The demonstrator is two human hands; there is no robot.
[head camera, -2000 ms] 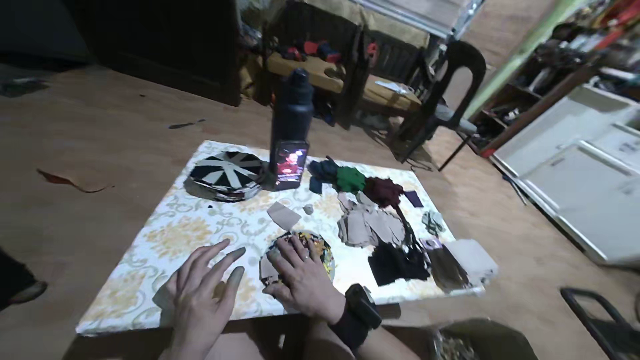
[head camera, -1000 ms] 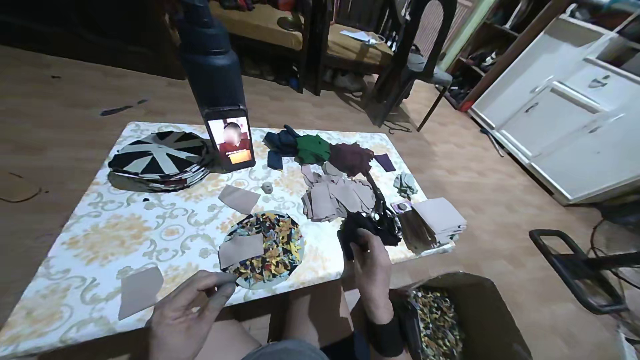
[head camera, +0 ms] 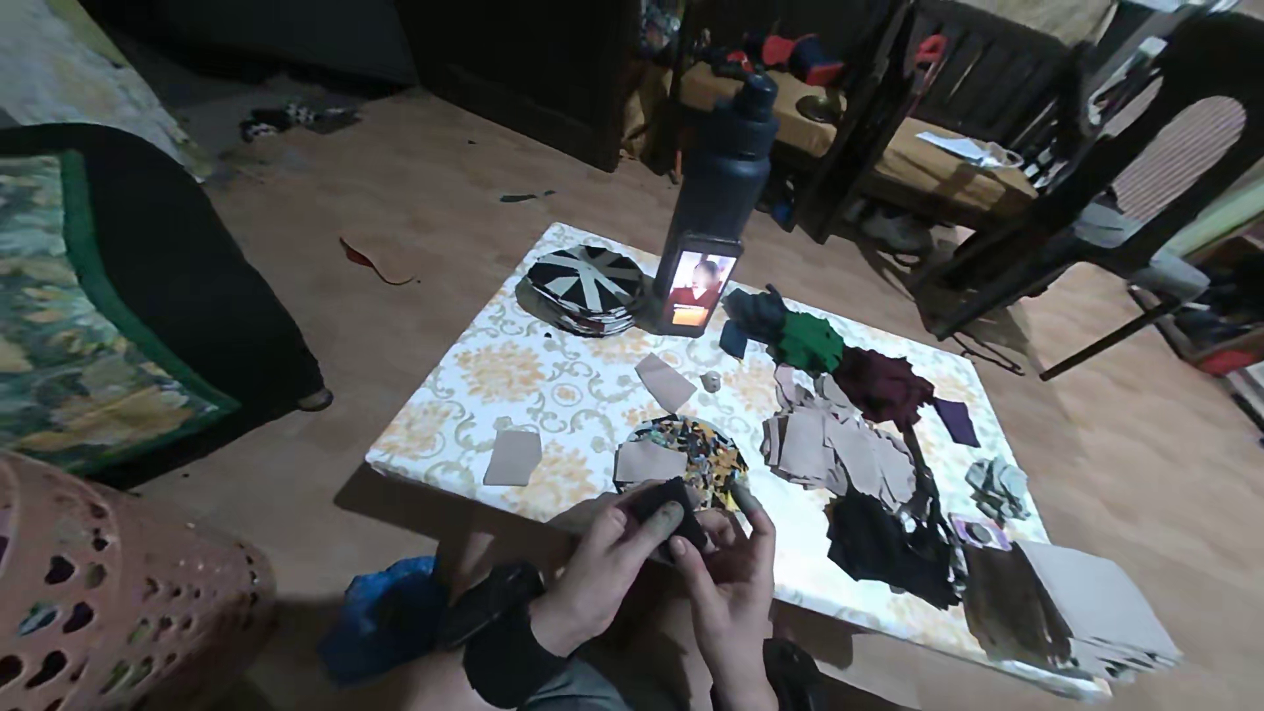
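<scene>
My left hand [head camera: 612,553] holds a small black fabric piece [head camera: 673,515] at the table's near edge. My right hand [head camera: 731,583] touches its right side with thumb and fingers. Just beyond the hands lies a round patterned fabric disc [head camera: 713,456] with a beige fabric piece [head camera: 650,462] on its left part. Two more beige pieces lie apart, one to the left [head camera: 513,457], one behind the disc [head camera: 666,383]. Right of the disc are a pile of beige pieces [head camera: 839,444] and a pile of black fabric pieces [head camera: 884,548].
Black-and-white round pieces [head camera: 590,286] are stacked at the back left. A phone [head camera: 697,286] leans on a dark bottle [head camera: 726,168]. Green [head camera: 808,342] and maroon fabric [head camera: 882,385] lie behind, stacked sheets [head camera: 1096,602] at right. A pink basket [head camera: 118,592] stands on the floor, left.
My right hand has moved from the black pile to meet my left hand, where a black piece is now held. The view has swung left, bringing the basket into sight.
</scene>
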